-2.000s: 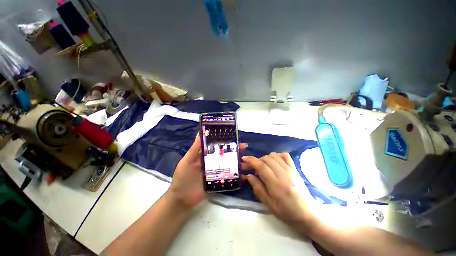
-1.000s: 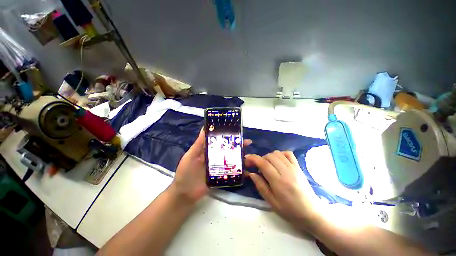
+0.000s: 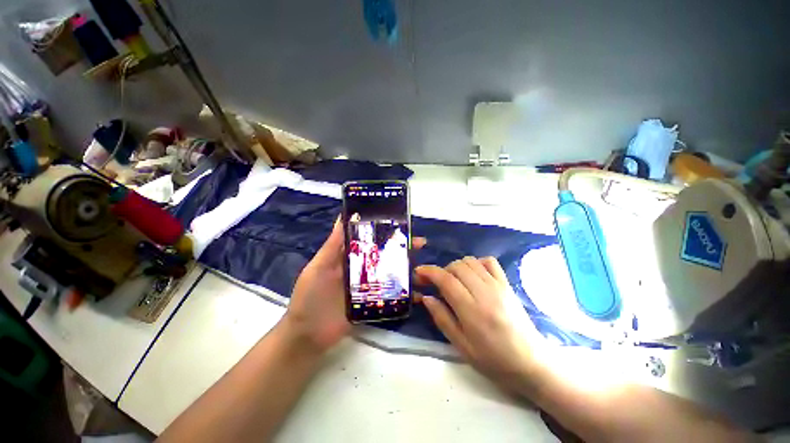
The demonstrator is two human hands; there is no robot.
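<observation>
A black-edged smartphone [image 3: 378, 251] with a bright screen stands upright near the middle of the view. My left hand [image 3: 322, 290] holds it from the left side and behind, with fingertips showing at its right edge. My right hand [image 3: 475, 313] is just right of the phone, fingers bent and the index fingertip near the phone's right edge; whether it touches is unclear. The right hand holds nothing that shows. Navy fabric [image 3: 281, 227] with a white band lies flat on the white table [image 3: 346, 394] behind and under the hands.
A beige sewing machine [image 3: 710, 260] with a blue badge stands at right, beside a light-blue oval object [image 3: 587, 260] in bright light. A second machine [image 3: 78, 212] with a red thread cone [image 3: 147, 216] stands at left. A slanted thread stand [image 3: 197, 82] rises back left.
The picture on the phone screen has changed. The whole view has shifted slightly. Both hands keep about the same pose around the phone.
</observation>
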